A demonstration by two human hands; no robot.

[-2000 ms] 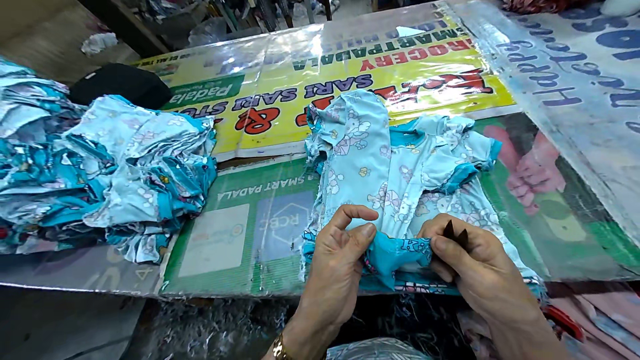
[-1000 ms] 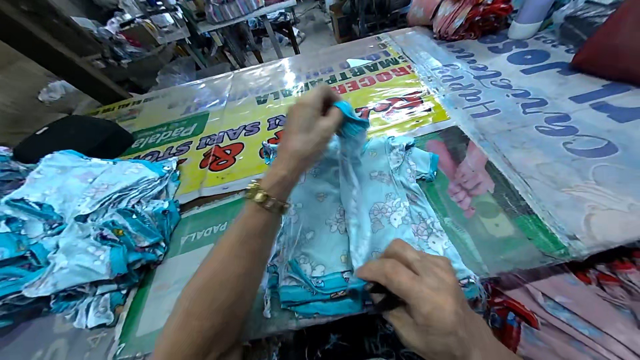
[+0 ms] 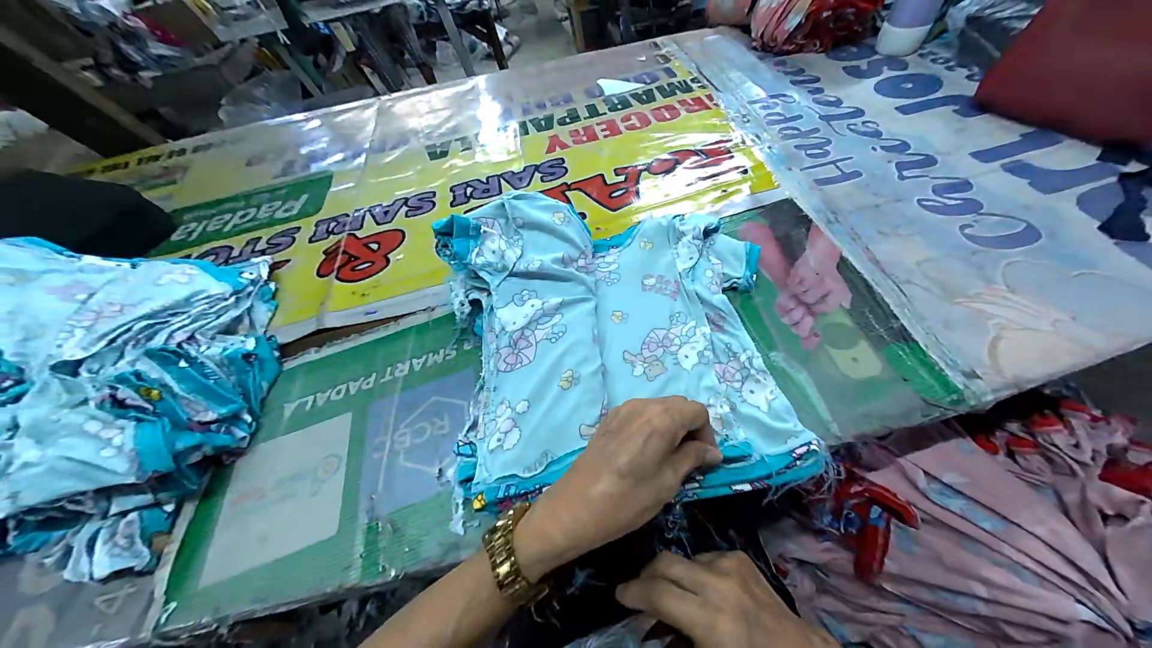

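Observation:
Light blue children's shirts (image 3: 549, 342) with a cartoon print and teal trim lie stacked flat near the table's front edge, collar pointing away. My left hand (image 3: 630, 468), with a gold watch on its wrist, rests over the hem of the top shirt, fingers curled down at the cloth; whether it pinches the fabric I cannot tell. My right hand (image 3: 711, 598) is low, below the table edge over a dark area, its fingers bent and partly hidden. What it holds, if anything, does not show.
A heap of similar blue garments (image 3: 117, 387) lies at the left beside a black cloth item (image 3: 81, 211). Pink and red garments (image 3: 972, 522) hang at the lower right. Printed tarpaulin (image 3: 378, 189) covers the table. A dark red item (image 3: 1071, 72) sits at the far right.
My left hand has come back from the collar end to the hem, and the top shirt lies flatter. My right hand has moved from the hem to below the table edge.

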